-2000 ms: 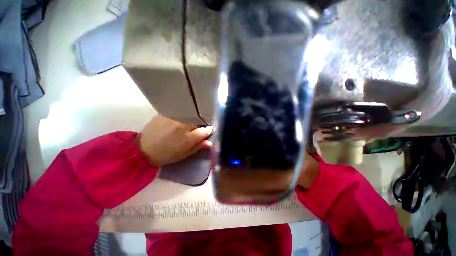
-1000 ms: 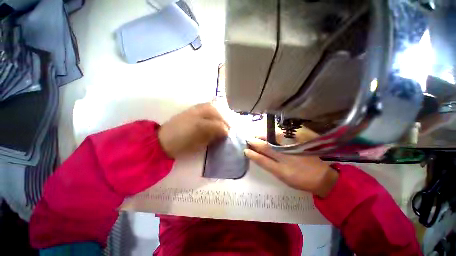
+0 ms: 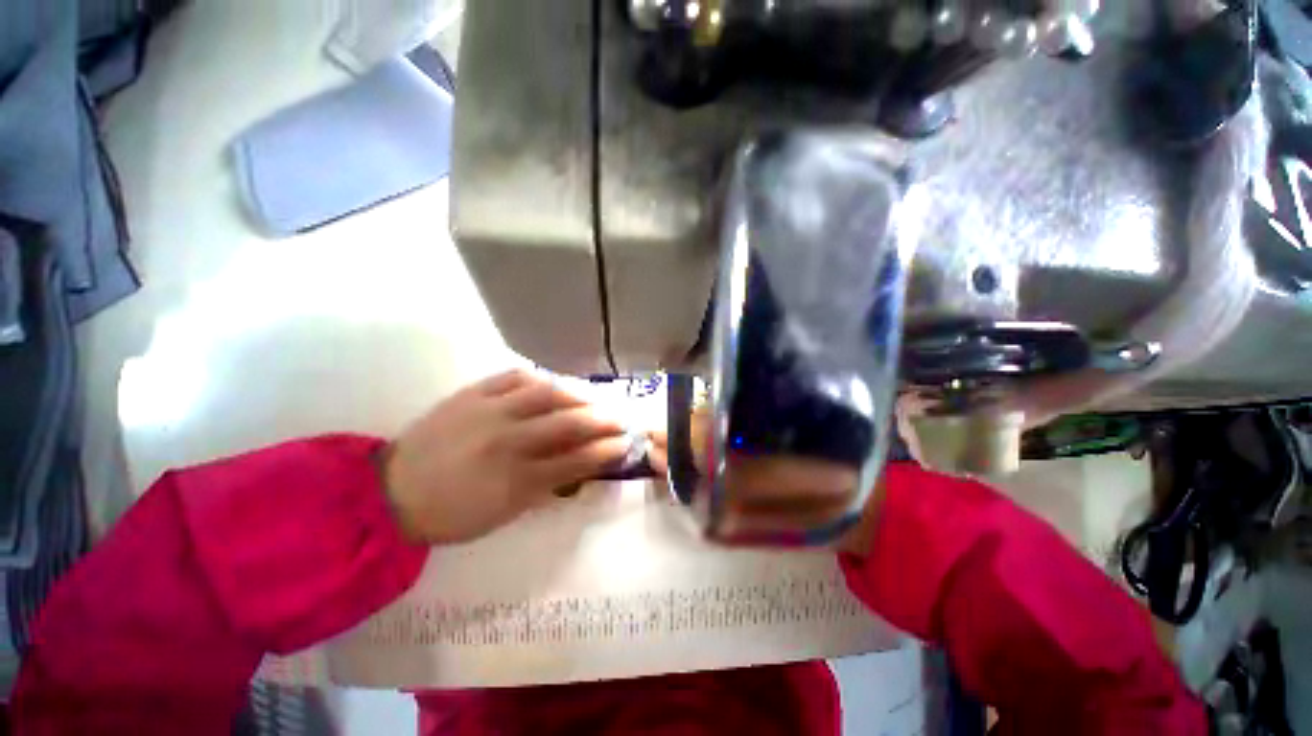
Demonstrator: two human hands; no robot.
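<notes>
My left hand [image 3: 497, 457] lies on the table just left of the needle area, palm down, fingers reaching right. A small dark edge of the fabric piece [image 3: 622, 469] shows under and beside its fingertips; most of the piece is hidden. My right hand [image 3: 701, 443] is mostly behind the chrome cover [image 3: 813, 345]; only a bit of finger shows at the needle area, so its grip is hidden. The sewing machine head [image 3: 540, 187] stands above both hands. The presser foot area [image 3: 643, 385] is lit and partly covered.
A grey-blue piece [image 3: 345, 151] lies left of the machine head. Stacks of cut pieces [image 3: 43, 388] stand at the far left. Black-handled scissors [image 3: 1168, 554] are at the right. A ruler scale [image 3: 619, 618] runs along the front edge. Pearl-like beads [image 3: 993, 29] sit on the head.
Since one second ago the view has shifted, and the chrome cover now hides most of my right hand. The fabric piece, earlier spread below my left fingers, now shows only as a small dark edge.
</notes>
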